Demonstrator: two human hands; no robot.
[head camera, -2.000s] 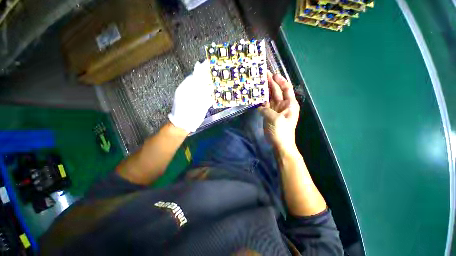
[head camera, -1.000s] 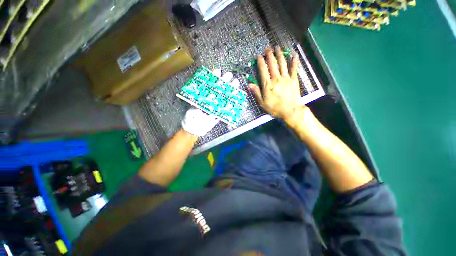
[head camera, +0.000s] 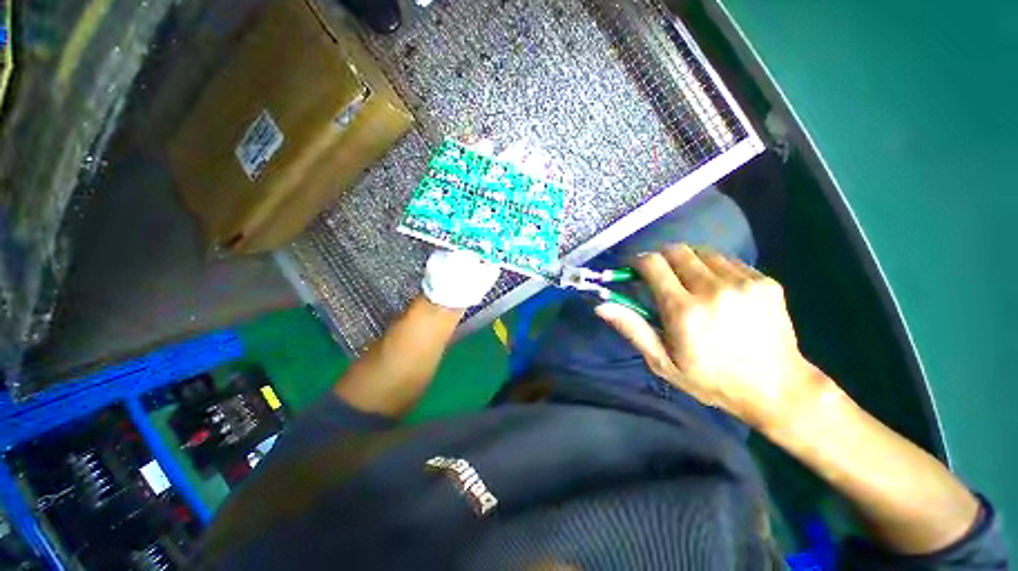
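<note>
The circuit board panel (head camera: 486, 210) is held green solder side up over the wire mesh tray (head camera: 670, 192). My left hand (head camera: 458, 278), in a white glove, holds it from beneath; its fingertips show faintly past the far edge. My bare right hand (head camera: 726, 323) holds the green-handled side cutters (head camera: 578, 276), whose handles are spread. The cutter jaws are at the panel's near right corner; whether they touch it, I cannot tell. Fine grey lead clippings (head camera: 502, 78) cover the tray.
A brown cardboard box (head camera: 301, 134) with a white label stands at the tray's far left. A dark object (head camera: 380, 13) is at the top edge. A blue rack (head camera: 167, 457) with black parts is at lower left. A green surface (head camera: 893, 145) with a curved metal edge lies at right.
The panel was turned from component side to green side up. My right hand, earlier at the panel and then flat over the tray, now holds the side cutters by the panel's corner. The view has shifted.
</note>
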